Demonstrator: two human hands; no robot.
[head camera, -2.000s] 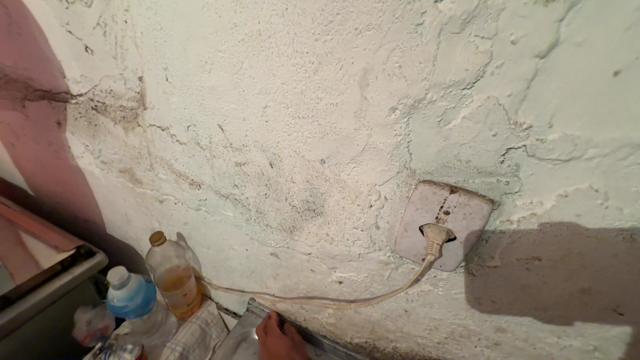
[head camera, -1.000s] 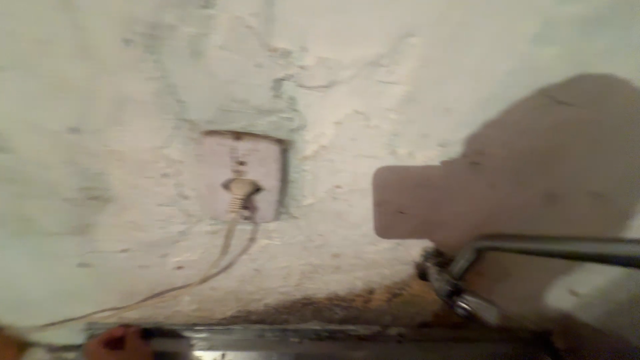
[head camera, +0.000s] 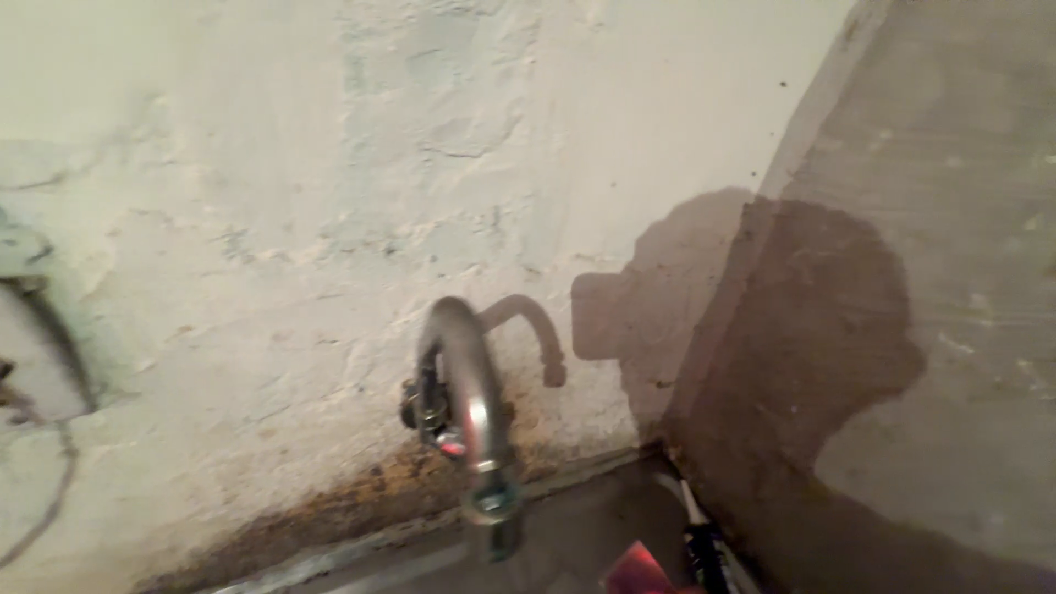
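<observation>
Neither my left hand nor my right hand can be made out. A curved metal faucet (head camera: 474, 388) stands out from the wall, blurred, with its spout end low in the middle. At the lower right, a dark tube with a pale pointed nozzle (head camera: 703, 549) leans in the corner. Beside it, a pink-red thing (head camera: 637, 571) is cut off by the bottom edge; what it is cannot be told.
The plastered wall (head camera: 330, 206) is rough, with brown stains along its foot. A metal ledge (head camera: 313, 569) runs below it. A socket plate (head camera: 37, 355) with a thin cable (head camera: 62, 487) is at the left edge. A head-shaped shadow falls across the wall corner.
The view has swung right, from the bottles and socket to the faucet and corner. The hand seen at the bottom edge in the earlier frames is out of sight.
</observation>
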